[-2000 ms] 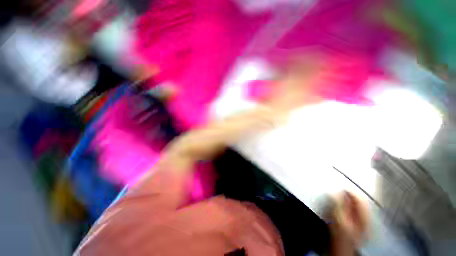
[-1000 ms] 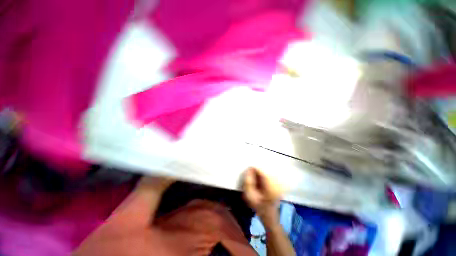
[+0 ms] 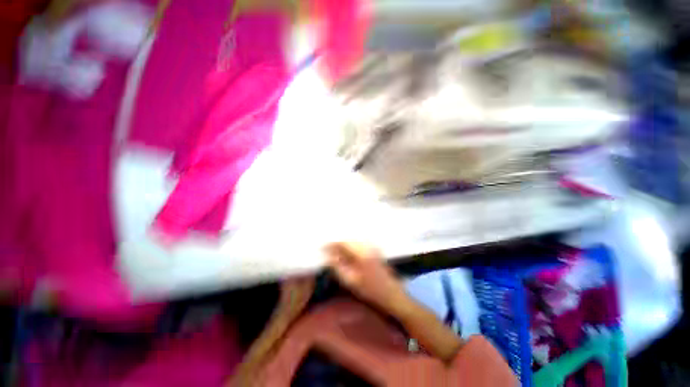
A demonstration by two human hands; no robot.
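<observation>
The view is blurred. Pink fabric pieces (image 3: 216, 155) lie on the white machine table (image 3: 155, 272), left of the sewing machine (image 3: 446, 128). My right hand (image 3: 355, 268) is at the table's front edge, its fingers bent; whether it holds anything cannot be told. My left hand (image 3: 297, 291) is low at the same edge, beside my right hand, its fingers hidden under or behind the edge. The needle area is washed out by bright light. A dark slim tool (image 3: 446, 187) lies beneath the machine arm.
A large pink heap (image 3: 57, 196) hangs at the left, with white pieces (image 3: 76, 64) on it. A blue basket (image 3: 495, 321) with pink and white scraps stands below the table at right. A green basket edge (image 3: 582, 359) overlaps it. A white pad (image 3: 446, 298) is beside the basket.
The view has swung right and level. My left hand has come down from the pink fabric to the table's front edge, close to my right hand. The baskets at lower right show more.
</observation>
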